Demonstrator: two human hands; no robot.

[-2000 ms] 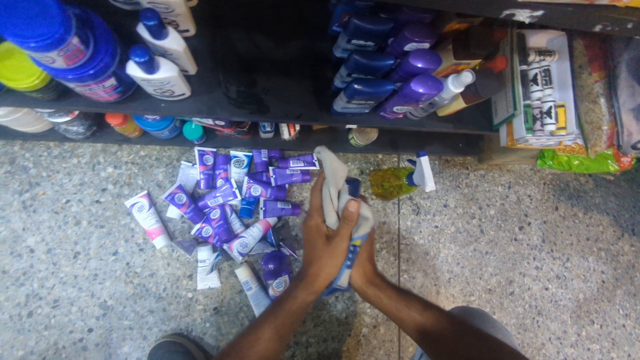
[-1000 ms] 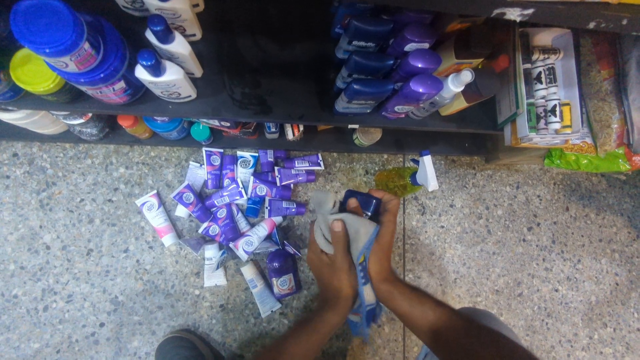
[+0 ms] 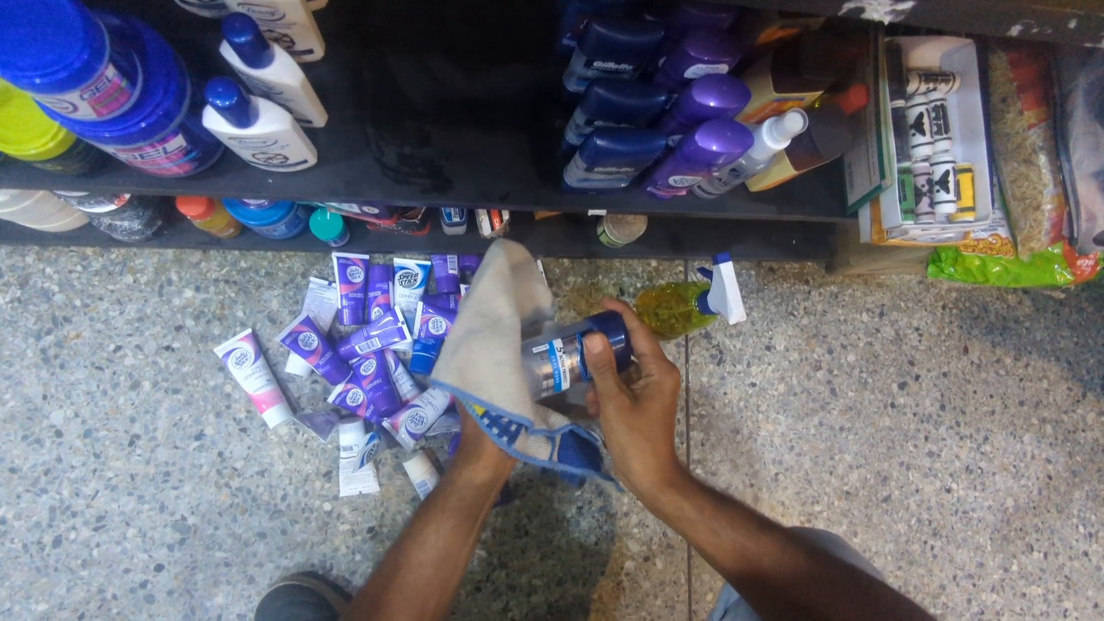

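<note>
My right hand (image 3: 642, 392) grips the dark blue cap end of a deodorant stick (image 3: 561, 358) with a clear body, held tilted above the floor. Over my left hand (image 3: 487, 440) hangs a pale cloth (image 3: 496, 336) with a blue-patterned edge; it hides the fingers and touches or overlaps the stick's far end. Left of the cloth, purple and white cream tubes (image 3: 371, 341) lie in a loose pile on the speckled floor. A white and pink tube (image 3: 254, 375) lies at the pile's left side. Just beyond my right hand is a spray bottle (image 3: 673, 309) of yellow-green liquid with a white and blue trigger.
A dark shelf (image 3: 431, 185) crosses the top, bearing blue gel tubs (image 3: 147, 103), white bottles (image 3: 263, 134) with blue caps, and rows of dark blue and purple deodorants (image 3: 703, 151). A box of small bottles (image 3: 936, 129) and bagged goods (image 3: 1026, 172) stand at the right. My shoe (image 3: 302, 597) shows below.
The deodorant stick, mostly covered by the cloth and hands two seconds ago, now shows its clear body. My right hand holds its cap end, and the cloth has moved to the left side.
</note>
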